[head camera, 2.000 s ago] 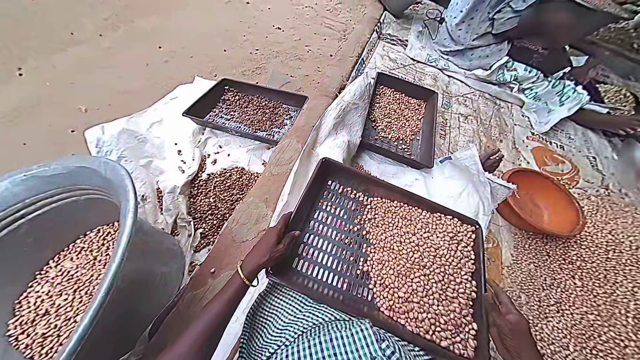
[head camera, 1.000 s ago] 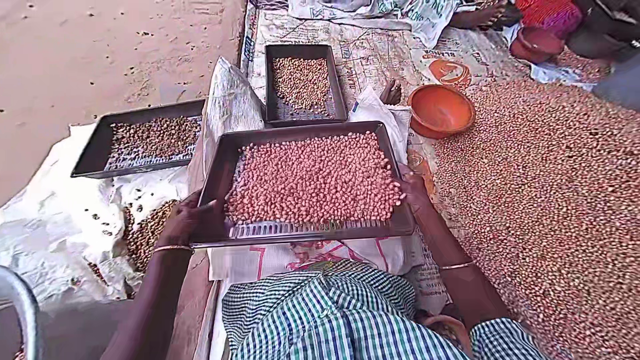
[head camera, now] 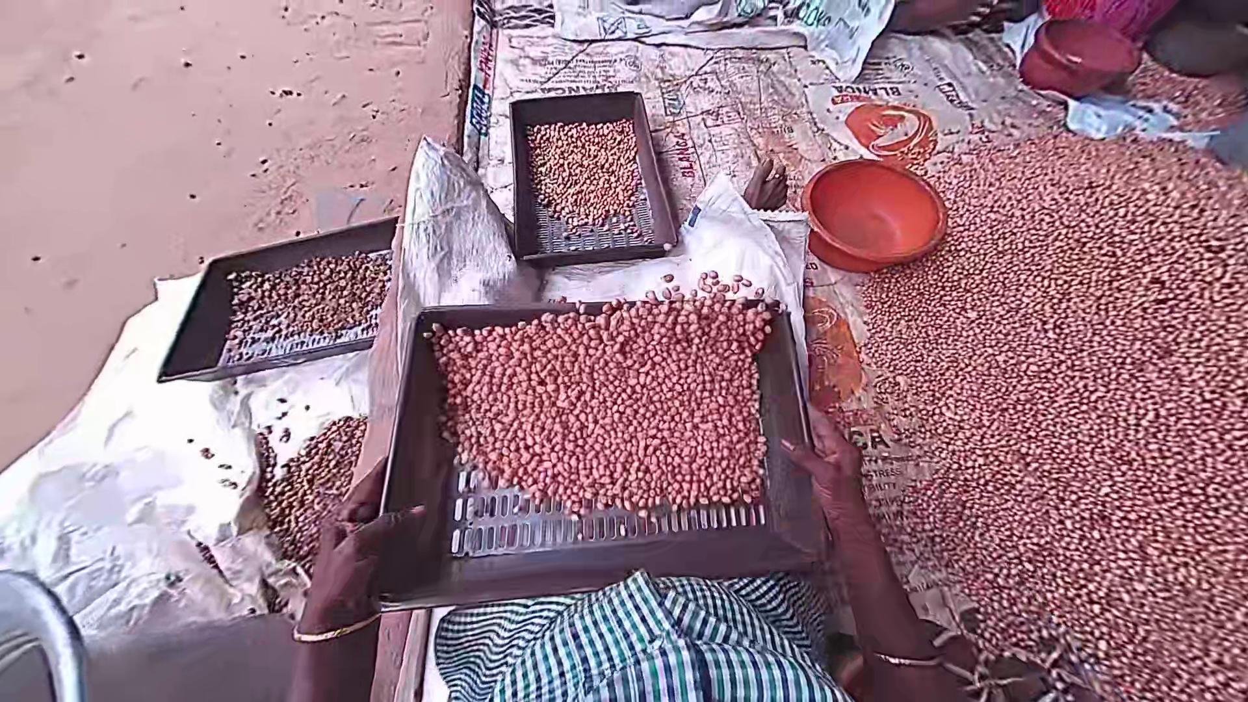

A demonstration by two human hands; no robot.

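A dark slotted sieve tray (head camera: 585,575) is held level with my lap. Peanut kernels (head camera: 604,409) are massed over its middle and far side, with bare slots showing near me. Several kernels lie at or just beyond the far rim. My left hand (head camera: 356,551) grips the tray's left side near the close corner. My right hand (head camera: 831,463) grips its right side, thumb over the rim. Beyond stands a second slotted tray (head camera: 668,214) partly filled with kernels, and at the left a third tray (head camera: 205,370) holds darker kernels.
An orange bowl (head camera: 868,219) sits beside a wide heap of kernels (head camera: 1092,390) at the right. A small dark pile (head camera: 322,487) lies on white sheeting (head camera: 117,487). A metal tub rim (head camera: 58,624) is at lower left. A red bowl (head camera: 1077,58) is near another person, top right.
The kernels in my held tray have shifted from its right side, two seconds ago, toward its far side now. The view has swung to the right. Both hands keep hold of the tray.
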